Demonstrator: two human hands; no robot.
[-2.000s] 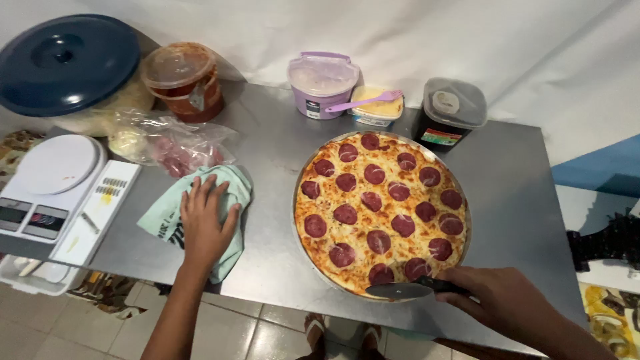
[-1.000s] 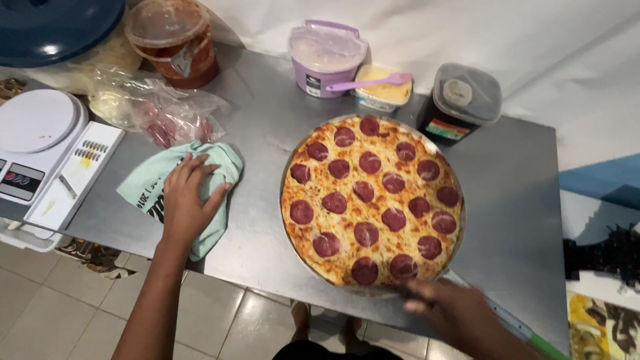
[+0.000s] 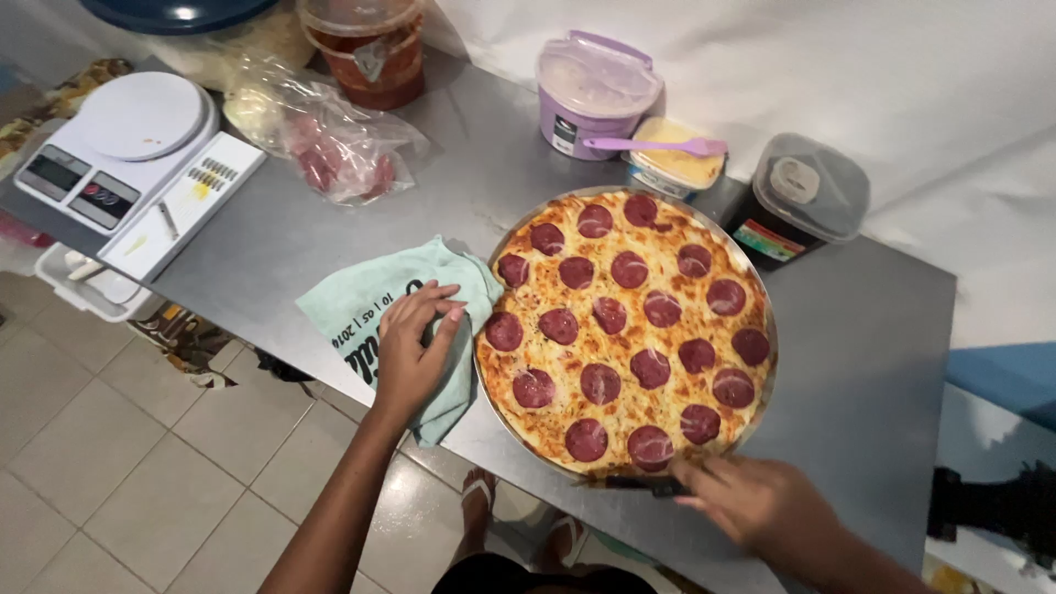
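Observation:
A round pizza with pepperoni-like sausage slices [image 3: 610, 315] lies in a thin metal pan [image 3: 771, 363] on a steel table. My left hand [image 3: 417, 342] rests on a pale green printed cloth [image 3: 363, 285], which is bunched against the pan's left rim. At the near edge of the pan, my right hand [image 3: 742, 495] grips the black handle of a tool [image 3: 664, 487]. Its dark blade runs along the pan's near rim, blurred and partly hidden, so its exact kind cannot be told.
Behind the pizza stand a purple tub [image 3: 569, 124], a margarine-like tub [image 3: 672, 169] with a purple spatula [image 3: 652, 147], and a dark lidded container [image 3: 796, 206]. At left are a kitchen scale [image 3: 99, 173], a white grater [image 3: 194, 202], a plastic bag [image 3: 338, 157] and a red sauce bucket [image 3: 371, 62].
My left hand and the cloth have come against the pan's left side; earlier there was a gap between them. The view has shifted.

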